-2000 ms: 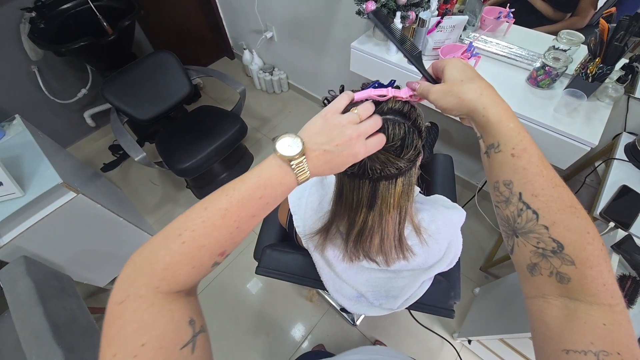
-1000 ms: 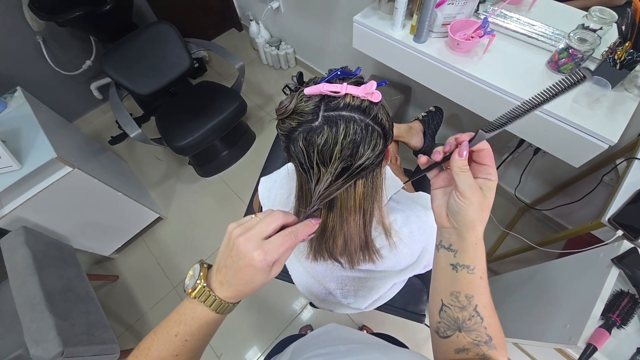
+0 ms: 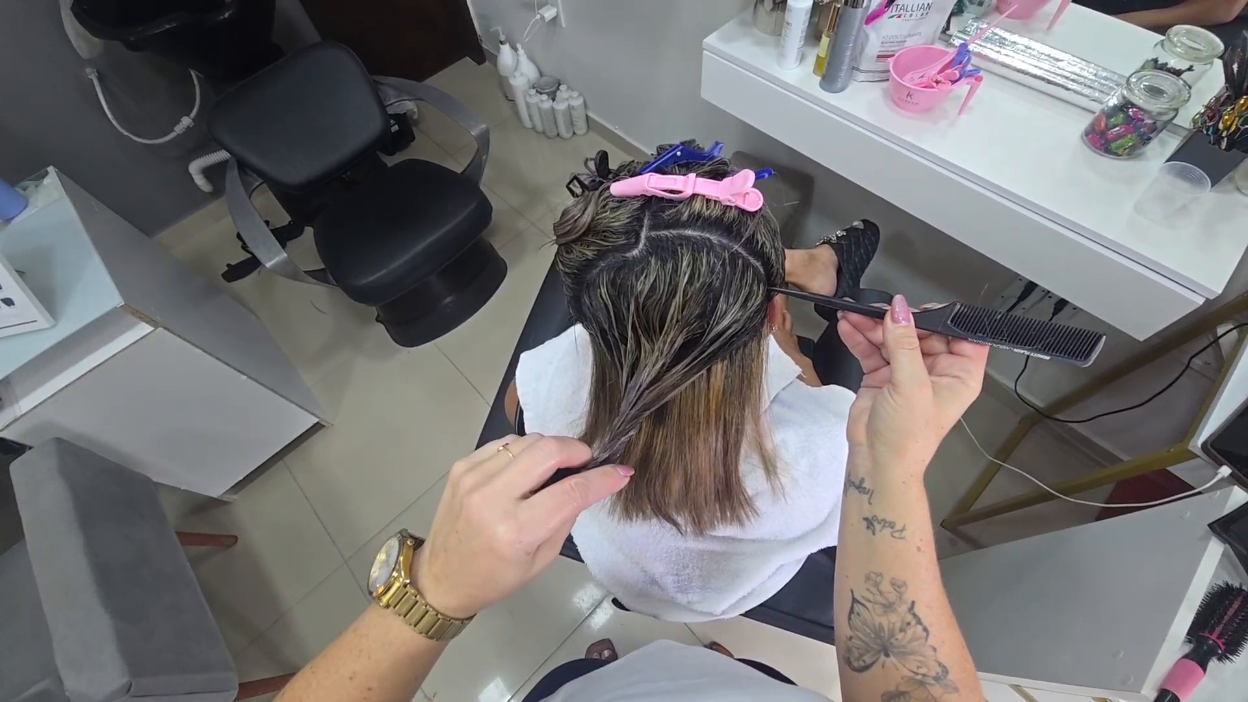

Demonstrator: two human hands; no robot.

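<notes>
A seated person's damp, streaked hair [image 3: 673, 322] hangs over a white towel [image 3: 682, 575] on the shoulders. My left hand [image 3: 517, 507] pinches a gathered lock between thumb and fingers, drawn down and to the left. In my right hand [image 3: 912, 370] is a black tail comb [image 3: 1024, 331], teeth pointing right, its thin tail reaching the right side of the head. A pink hair clip [image 3: 687, 188] and a blue hair clip [image 3: 682, 154] hold the upper hair, above a curved parting. A twisted bun of hair sits at the head's left.
A white counter [image 3: 936, 166] at upper right bears a pink bowl [image 3: 921, 80], bottles and glass jars [image 3: 1136, 112]. A black salon chair [image 3: 390, 195] stands at upper left. White bottles [image 3: 556, 107] are on the floor by the wall. A round brush [image 3: 1209, 634] lies at lower right.
Two seconds ago both hands were up by the pink clip; they have since come down and apart. My left hand has taken hold of a lock. The comb's tail has moved against the head's right side.
</notes>
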